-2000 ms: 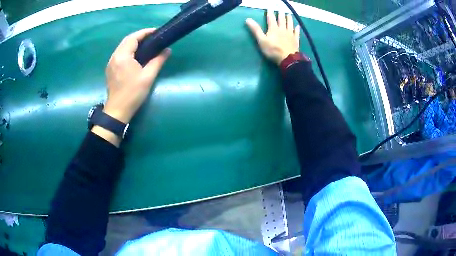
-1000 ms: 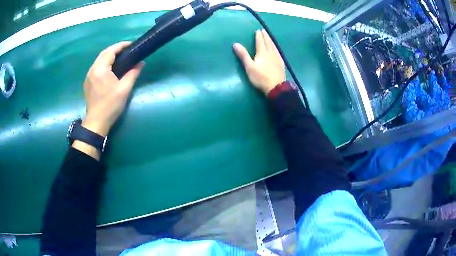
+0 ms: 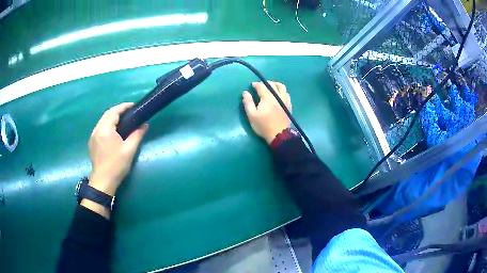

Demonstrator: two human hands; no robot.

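My left hand (image 3: 113,146) is closed around the lower end of the black electric screwdriver (image 3: 165,94), which slants up to the right over the green bench (image 3: 203,197). The screwdriver has a small white label near its cord end. Its working tip is not visible. Its black cord (image 3: 256,72) arcs over to my right hand and down along my right forearm. My right hand (image 3: 268,111) rests on the bench with fingers curled and holds nothing that I can see.
A pale ring (image 3: 9,133) and a small pile of dark screws (image 3: 30,170) lie at the left. A white strip (image 3: 133,56) edges the bench; thin wires lie beyond it. At right, a metal-framed bin (image 3: 360,114) holds parts, with a blue-gloved hand (image 3: 447,114) of another person over it.
The view has shifted, so the bench and both hands sit lower in the picture. My right hand's fingers, spread earlier, are now curled. My left hand still holds the screwdriver.
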